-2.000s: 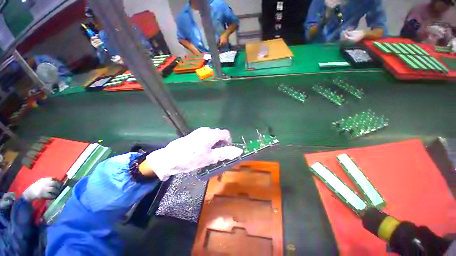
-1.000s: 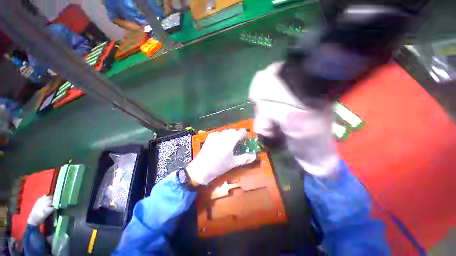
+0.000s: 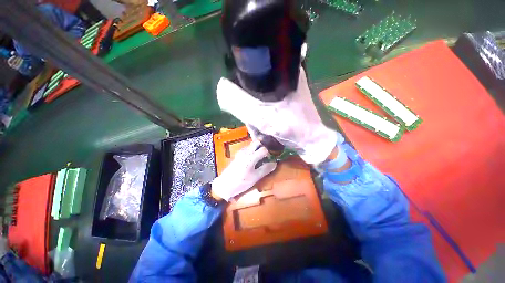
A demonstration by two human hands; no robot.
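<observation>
My right hand [image 3: 296,124], in a white glove, is closed around a large black electric screwdriver [image 3: 266,47] held upright over the fixture. Its bit end is hidden by my hands. My left hand [image 3: 243,172], also gloved, has its fingers curled at the upper part of the orange-brown fixture [image 3: 277,226], against a green circuit board [image 3: 285,156]. Most of this board is hidden under my hands. The fixture's lower recess shows without a board. The black screw tray [image 3: 191,166], with silvery grains, stands left of the fixture.
A black bin [image 3: 113,232] holds a clear plastic bag [image 3: 127,188]. Two white-faced modules [image 3: 365,117] lie on the red mat [image 3: 437,182] at right. Green boards [image 3: 387,33] lie on the conveyor beyond. A metal post [image 3: 105,72] slants across the upper left.
The screwdriver was lifted from the red mat area and is now upright above the fixture, with my right hand. My left hand lowered the board from above the fixture onto it.
</observation>
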